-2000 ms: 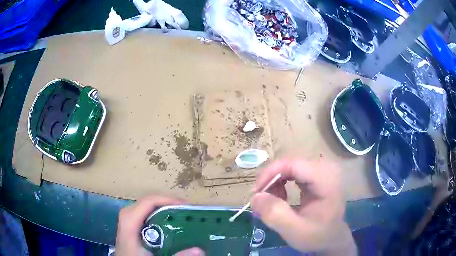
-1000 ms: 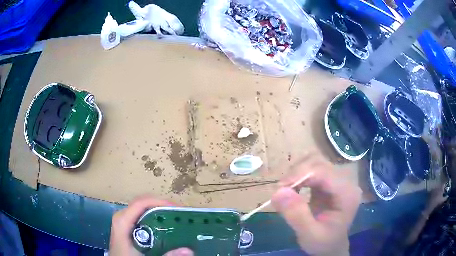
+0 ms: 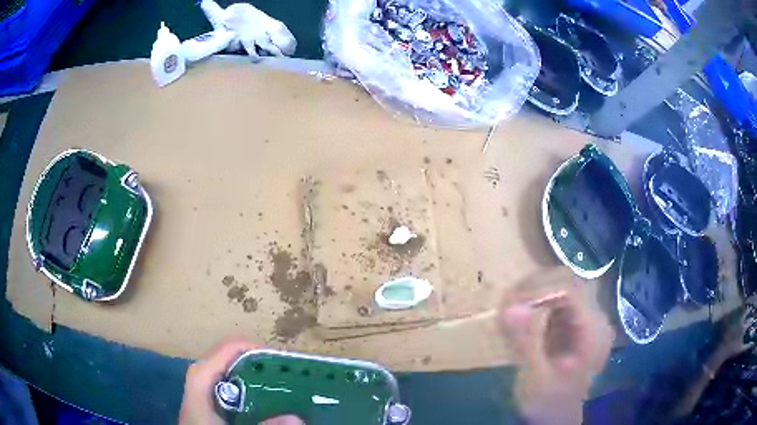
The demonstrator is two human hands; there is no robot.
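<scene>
A glossy green housing (image 3: pixel 307 386) with a silver rim is at the bottom edge, partly cut off. A round silver lamp piece (image 3: pixel 230 393) sits at its left corner and another (image 3: pixel 399 412) at its right. My left hand (image 3: pixel 207 386) grips the housing's left side, its thumb on the near face. My right hand (image 3: pixel 558 344), blurred, holds a thin pale glue stick (image 3: pixel 465 317) to the right of the housing, its tip pointing left and not touching it. The white oval glue dish (image 3: pixel 403 293) with pale greenish liquid lies beyond the housing.
A white lump (image 3: pixel 402 236) lies on the stained cardboard pad (image 3: pixel 365 199). A finished-looking green housing (image 3: pixel 91 224) stands at left, dark housings (image 3: pixel 587 212) at right. An open bag of lamp pieces (image 3: pixel 432 50), a glue bottle (image 3: pixel 168 56) and a white glove (image 3: pixel 253 31) lie at the far edge.
My right hand has moved right with the stick, whose tip has left the housing's edge. The housing and my left hand have shifted slightly left and down in the picture.
</scene>
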